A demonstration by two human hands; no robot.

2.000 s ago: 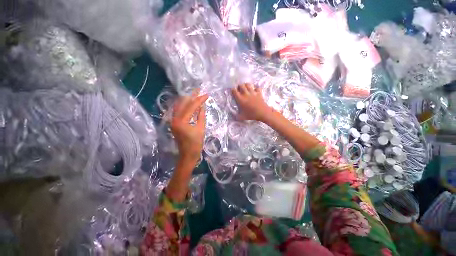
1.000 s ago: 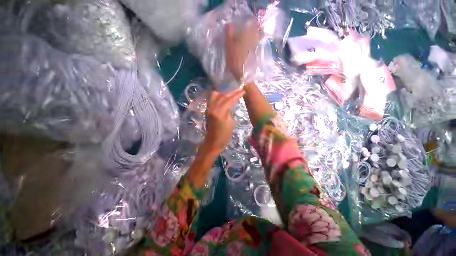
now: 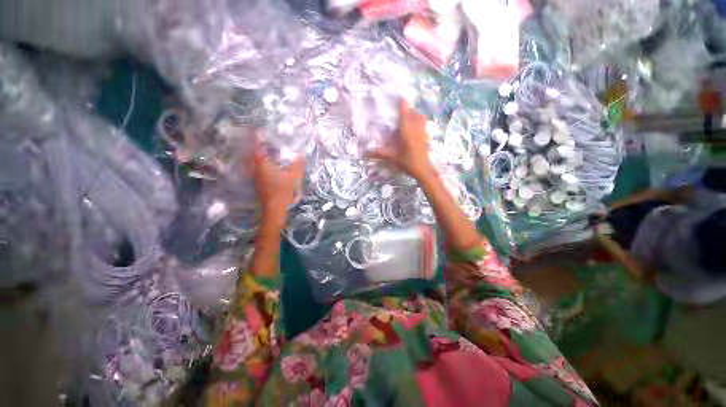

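A heap of thin white coiled cords [image 3: 342, 179] with round white ends and shiny clear plastic lies in front of me. My left hand [image 3: 276, 179] is at the heap's left side, fingers spread and blurred. My right hand [image 3: 407, 143] is at the heap's right side, thumb and fingers apart. Both hands touch or hover at the heap; glare hides exactly what is under the fingers. No held piece shows. A stack of empty zip-lock bags [image 3: 402, 254] with a red edge lies near my body, with a coil partly over its left end.
A bundle of cords with round white ends [image 3: 549, 159] lies at the right. Red-edged bag stacks [image 3: 497, 36] lie at the far side. Large filled plastic bags [image 3: 64, 175] crowd the left. Another person's arm [image 3: 621, 246] shows at the right, above a green floor.
My hands, crossed close together a second ago, are now apart on either side of the heap. My right hand has come back from the far plastic bag. The view has shifted, showing more at right.
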